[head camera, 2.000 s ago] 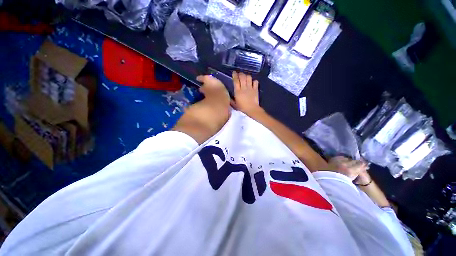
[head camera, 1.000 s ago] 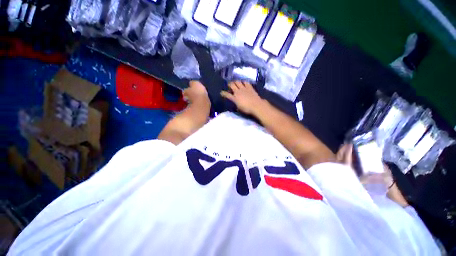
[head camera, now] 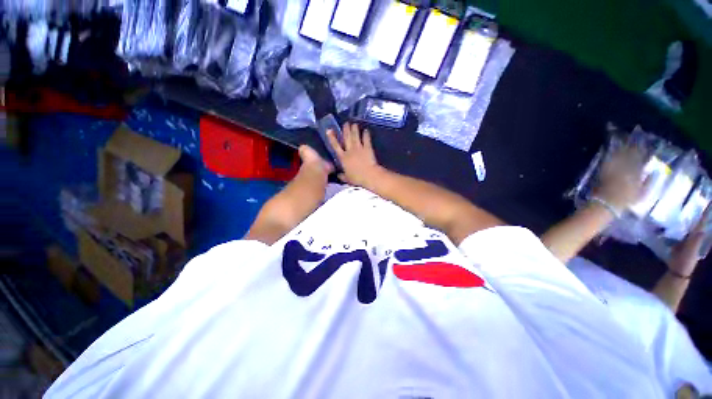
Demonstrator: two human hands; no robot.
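A slim dark case [head camera: 329, 131] lies at the bench edge, its upper end showing between my hands. My left hand [head camera: 314, 161] is closed at its lower left side. My right hand [head camera: 356, 154] lies on its right side, with the fingers somewhat spread. The lower end of the case is hidden by my hands and shirt. A black case with a shiny inside [head camera: 384, 112] lies just beyond my right hand. Open units with white slabs [head camera: 434, 44] lie in a row on bubble bags at the top.
A clear bag [head camera: 292, 105] lies left of the dark case. Wrapped units [head camera: 222, 47] line the bench at upper left. A small white strip [head camera: 478, 166] lies on the black mat. Another person's hands [head camera: 624, 173] are at bagged units at right. A red stool [head camera: 234, 148] and cartons [head camera: 140, 187] stand below left.
More of the dark case shows between my hands, which stay together at the bench edge. The other person's hands have moved from a white unit to the bagged pile at right. The view has shifted slightly.
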